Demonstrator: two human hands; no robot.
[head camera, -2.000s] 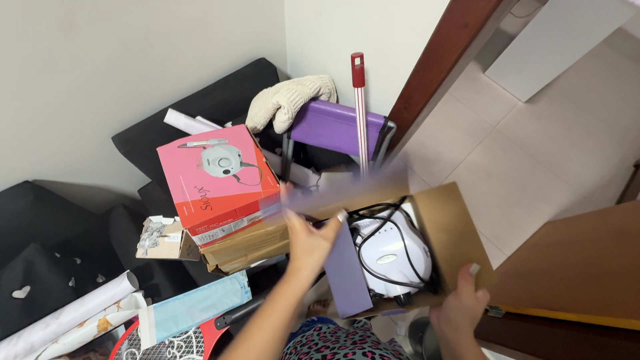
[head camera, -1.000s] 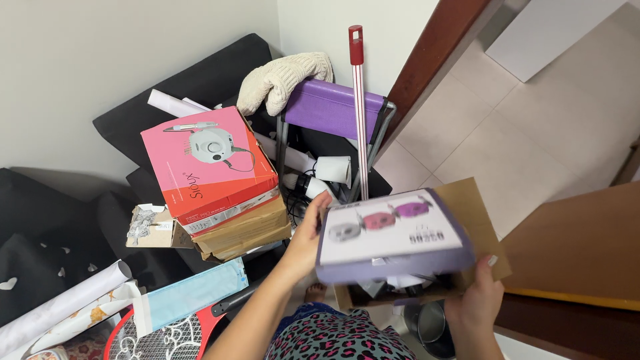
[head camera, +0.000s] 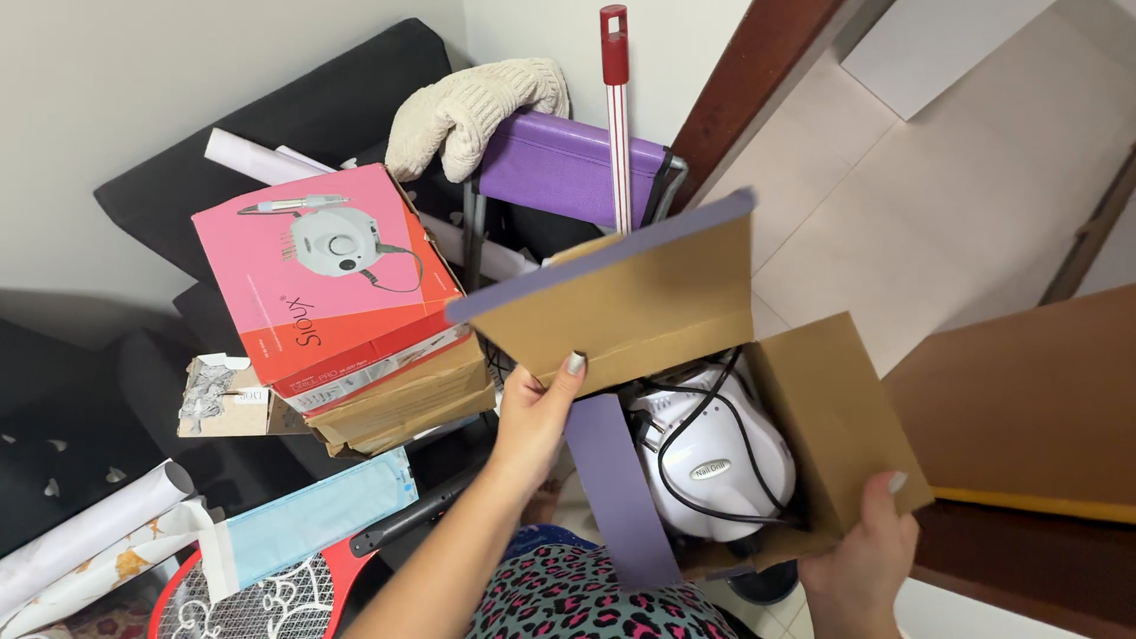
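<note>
An opened purple cardboard box (head camera: 803, 426) with brown insides is held between my hands. My left hand (head camera: 541, 417) grips the base of its raised lid (head camera: 621, 311), thumb on the inner face. My right hand (head camera: 865, 541) holds the right side near the lower corner, thumb against the flap. Inside lies a white nail drill machine (head camera: 710, 461), its black cord (head camera: 679, 444) looped over it and the plug at its left side. Left of my left hand, a pink and red nail drill box (head camera: 319, 275) rests on a brown cardboard box (head camera: 408, 399).
Behind are a purple folding stool (head camera: 568, 169), a cream knitted item (head camera: 479, 106) and a red-topped pole (head camera: 619, 115). At lower left are paper rolls (head camera: 98, 515), a blue sterilization pouch (head camera: 311, 524) and a red electric racket (head camera: 342, 568). A wooden door (head camera: 1029, 408) stands at right.
One second ago the lid lay over the box with its printed face up; now it is raised and the machine shows. My left hand has moved from the lid's edge to its base.
</note>
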